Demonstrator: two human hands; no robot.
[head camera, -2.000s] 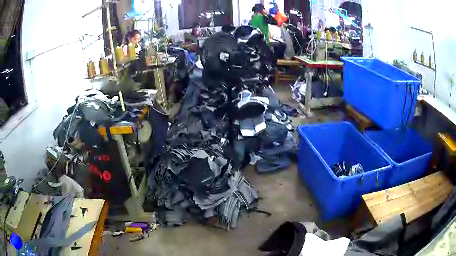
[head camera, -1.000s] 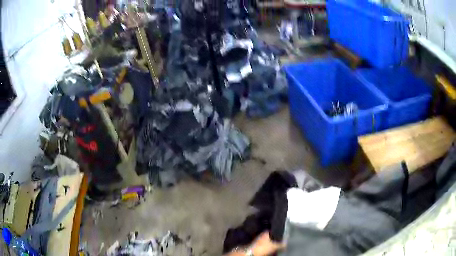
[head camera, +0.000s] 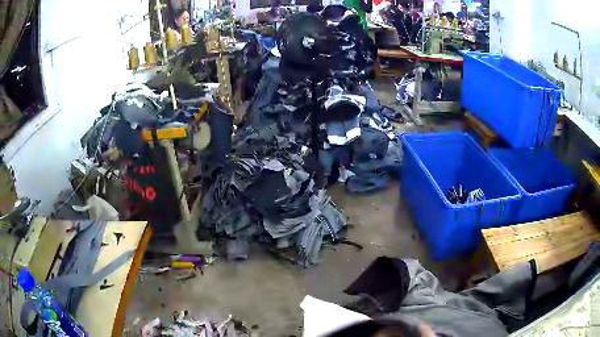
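A part-sewn dark grey garment (head camera: 454, 299) lies at the bottom right, with a black part (head camera: 380, 283) folded up at its left. A white cloth flap (head camera: 329, 318) sticks out to the left at the bottom edge. A blurred dark band crosses the flap's lower right, cut off by the picture's edge. A small skin-coloured patch shows beside it at the very edge; I cannot tell whether it belongs to a hand. Neither my left hand nor my right hand can be made out.
Blue tubs (head camera: 431, 197) stand at the right behind a wooden bench (head camera: 539, 238). A large denim heap (head camera: 270, 197) fills the middle. A cream-topped table (head camera: 122, 240) with grey strips and a blue-labelled bottle (head camera: 56, 312) is at left. Trimmings (head camera: 191, 326) lie on the floor.
The view dipped, then rose again. The hand seen at the bottom a second ago is no longer clearly visible. The white flap has moved left and down, and the black part is now folded differently.
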